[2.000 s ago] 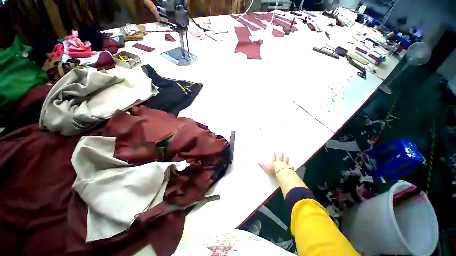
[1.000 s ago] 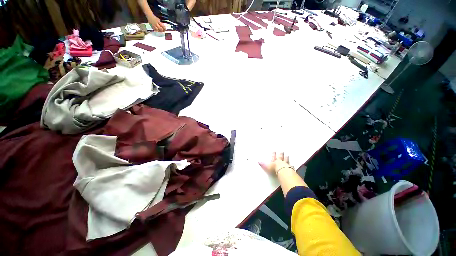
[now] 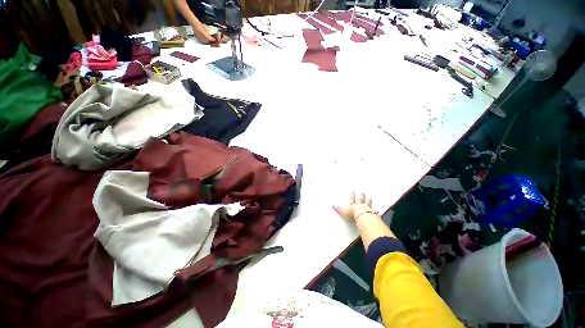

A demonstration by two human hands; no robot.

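My right hand (image 3: 356, 207) rests palm down on the white tabletop (image 3: 321, 141) near its front edge, fingers apart, holding nothing. My left hand is not in view. A heap of dark red leather (image 3: 51, 237) lies at the left. A pale beige-grey flap (image 3: 157, 246) is folded over it. A crumpled beige-grey piece (image 3: 122, 122) lies farther back, beside a black piece (image 3: 221, 115) with yellow marks. A narrow dark strip (image 3: 298, 182) stands at the heap's right edge, short of my right hand.
A cutting machine (image 3: 232, 66) stands at the back, with another person's hand (image 3: 206, 34) beside it. Cut maroon pieces (image 3: 319, 52) lie beyond. A white bucket (image 3: 474, 282) and a blue plastic stool (image 3: 510, 200) stand on the floor at right, among scraps.
The other person's hand has moved right, close to the machine, and is now over the small maroon piece there. My right hand and the leather heap have stayed in place.
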